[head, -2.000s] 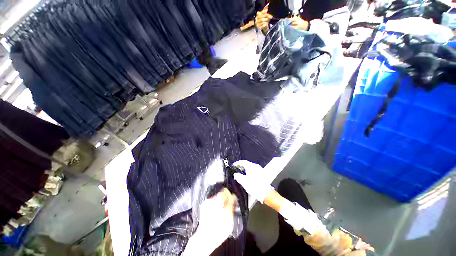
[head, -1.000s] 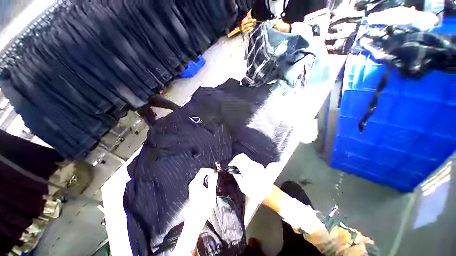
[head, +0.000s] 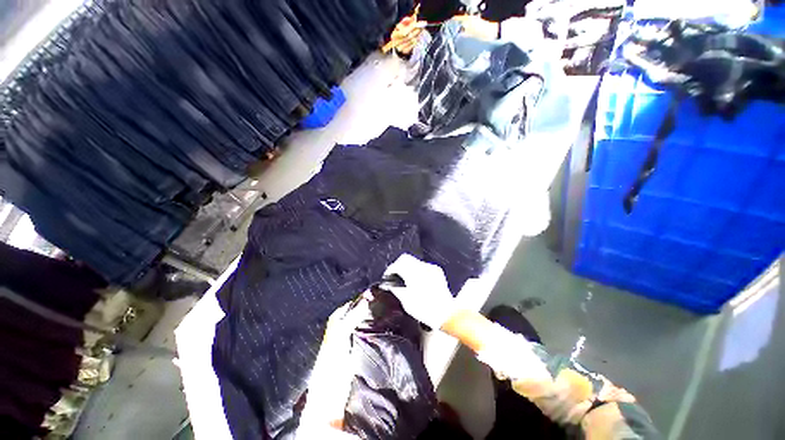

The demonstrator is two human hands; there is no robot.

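A dark pinstriped garment (head: pixel 284 301) lies spread over a long white table (head: pixel 200 344). Its far part is plain black with a small white ring or triangle on it. Nearest me, a shiny grey-black part is turned up. My left hand (head: pixel 337 333), white and washed out by glare, holds the bunched edge; its fingertips are hard to make out. My right hand (head: pixel 422 288), in a white glove, is closed at the same edge, just right of and beyond the left. A small dark thing shows at its fingertips; I cannot tell whether it is snips or cloth.
Dark blue garments (head: pixel 172 112) hang on a rack at the left, maroon ones (head: pixel 43 335) below. A blue crate (head: pixel 671 189) with dark cloth on top stands right of the table. A person's hand (head: pixel 406 33) and blue-grey garments (head: pixel 482 82) are at the far end.
My left hand has moved down and slightly left from beside the right fingertips. More shiny cloth shows at the near edge. My right hand stays near the edge, its fingers turned more to the left.
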